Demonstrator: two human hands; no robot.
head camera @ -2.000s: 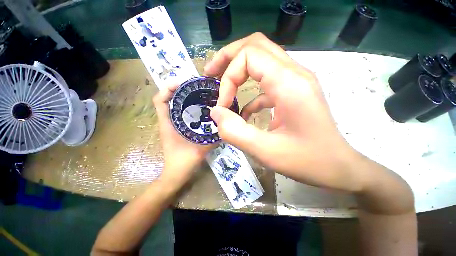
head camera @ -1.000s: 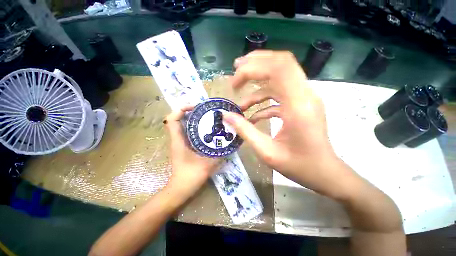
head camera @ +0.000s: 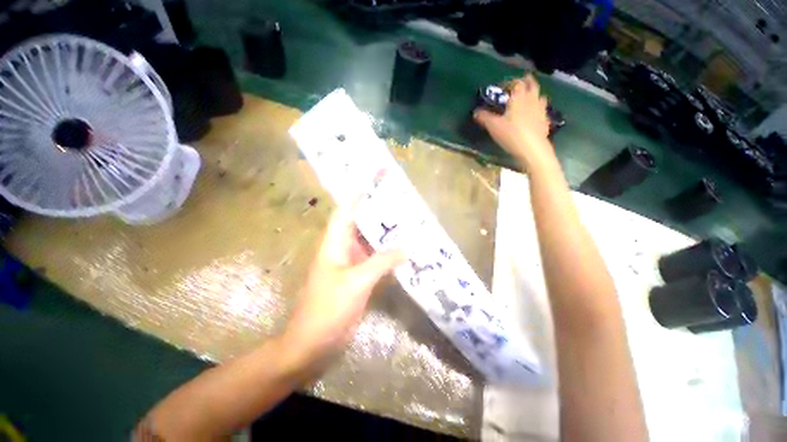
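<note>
My left hand [head camera: 332, 289] holds the long white label strip [head camera: 423, 246] at its middle, thumb on top, above the brown bench covering [head camera: 216, 259]. The strip slants from upper left to lower right and bears repeated dark blue figures. My right hand [head camera: 520, 116] is stretched out over the green conveyor belt, with its fingers on a black cylindrical housing [head camera: 494, 97]. A pale label shows on the end face of that housing. The lower part of the housing is hidden by the hand.
A white desk fan [head camera: 73, 134] stands at left. More black housings [head camera: 410, 72] stand on the green belt [head camera: 362, 60]. Several housings [head camera: 703, 302] are grouped on the white board [head camera: 682, 371] at right. Dense black rows [head camera: 690, 108] lie beyond the belt.
My right hand has moved forward and away to the belt with a housing. The housing is gone from my left hand, which now shows only the strip. The view has shifted and tilted.
</note>
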